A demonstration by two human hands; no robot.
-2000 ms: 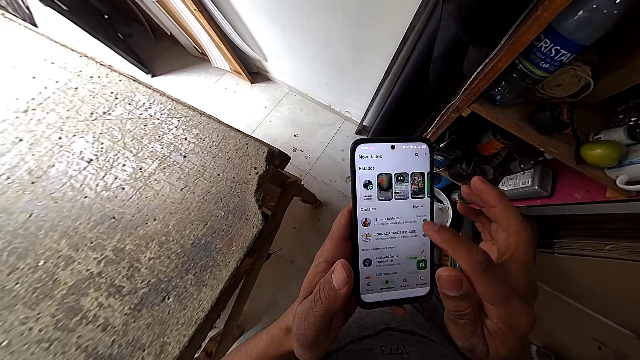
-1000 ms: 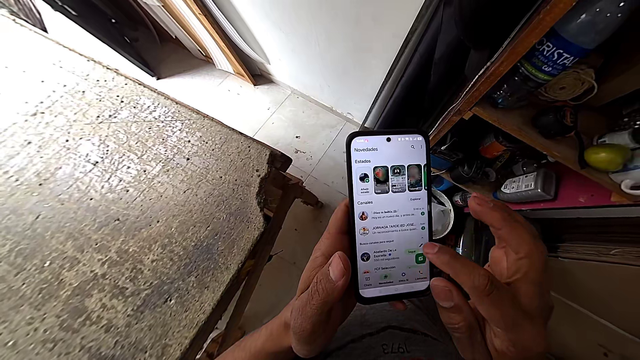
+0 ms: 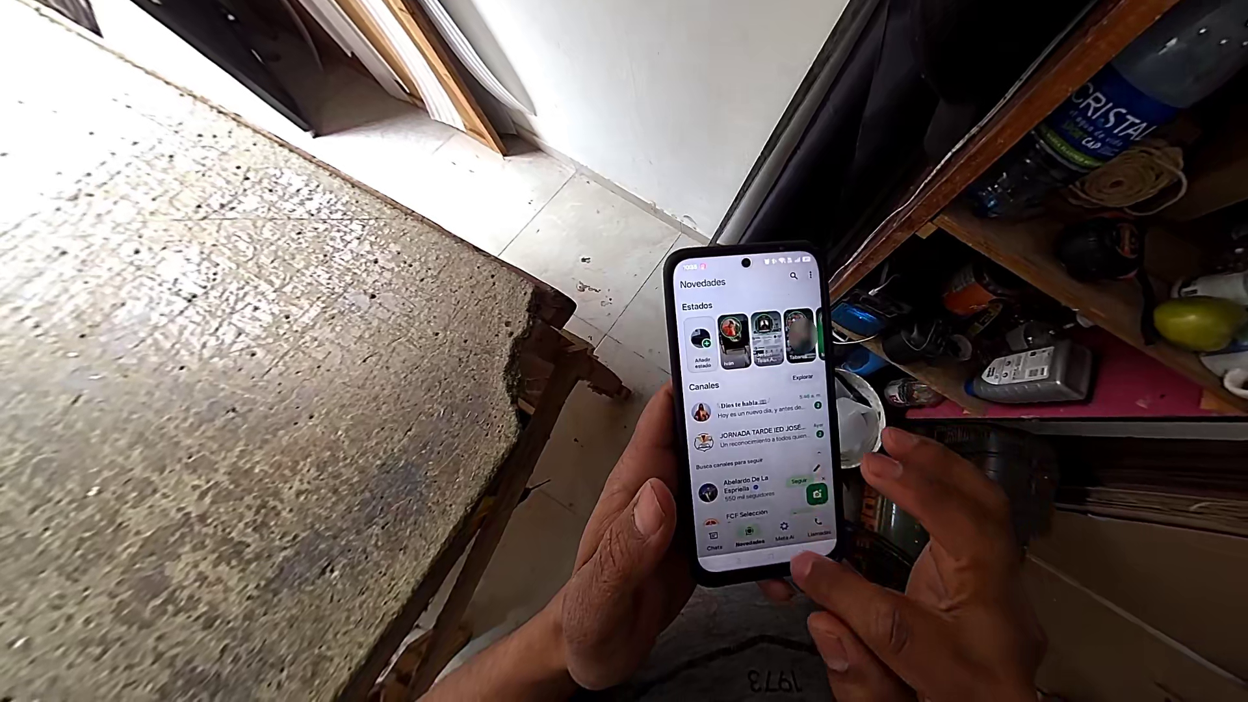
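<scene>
A smartphone (image 3: 756,414) in a dark case stands upright in the middle of the view, its lit screen showing a list with round pictures and a row of thumbnails. My left hand (image 3: 624,556) holds it from the left and behind, thumb along its left edge. At the lower right, my right hand (image 3: 916,575) has its fingers apart and grips nothing. Its index fingertip lies over the bottom edge of the screen; whether it touches the glass I cannot tell.
A worn stone-like slab (image 3: 244,390) on a wooden frame (image 3: 487,526) fills the left. At right, wooden shelves (image 3: 1063,283) hold a plastic bottle (image 3: 1102,127), a grey container (image 3: 1035,374), a green fruit (image 3: 1199,324) and twine. Behind the phone is a white tub (image 3: 860,419).
My right index finger has moved down the phone, from the right side of the screen to its bottom edge. The left hand keeps its hold on the phone.
</scene>
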